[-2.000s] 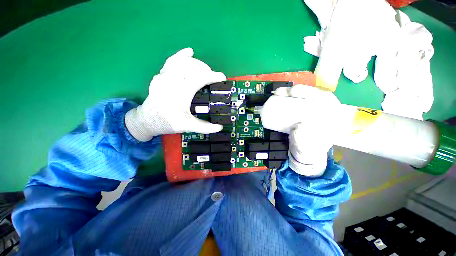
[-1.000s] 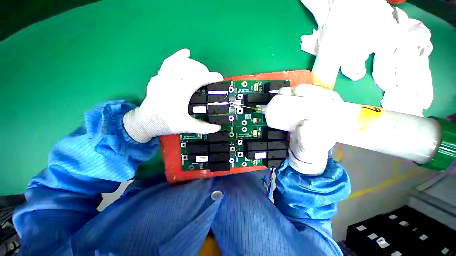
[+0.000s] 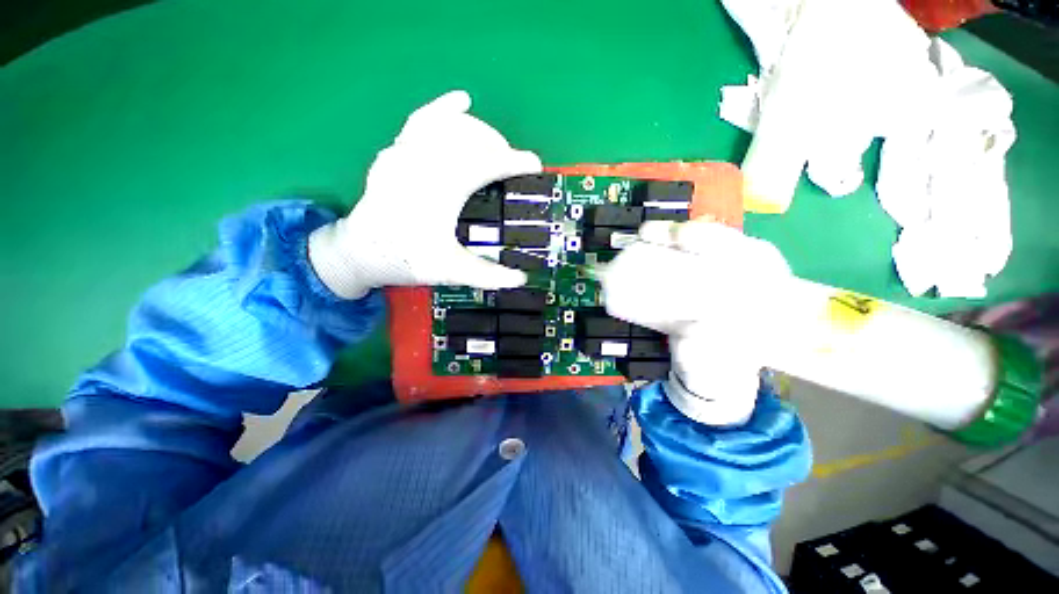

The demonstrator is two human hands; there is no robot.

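Observation:
A green circuit board (image 3: 562, 304) with rows of black blocks lies on an orange-red pad (image 3: 413, 348) near my lap. Thin white lines show between upper blocks. My left hand (image 3: 424, 207), in a white glove, holds the board's left side, thumb and fingers spread around the upper left blocks. My right hand (image 3: 697, 279), also gloved, is shut on the front of a fat white syringe (image 3: 888, 348) with a yellow label and a green end cap (image 3: 1005, 389). The syringe's tip points left over the middle of the board; its exact end is hard to see.
Crumpled white cloths (image 3: 946, 163) lie on the green mat (image 3: 232, 104) at the upper right. A pale tube with a yellow end (image 3: 771, 174) lies beside them. Black items with small white labels (image 3: 917, 557) stand at the lower right, below the mat.
White lines now show on the left blocks below the upper rows. The syringe's rear has swung down, and its tip sits a little lower on the board. My left hand keeps its hold.

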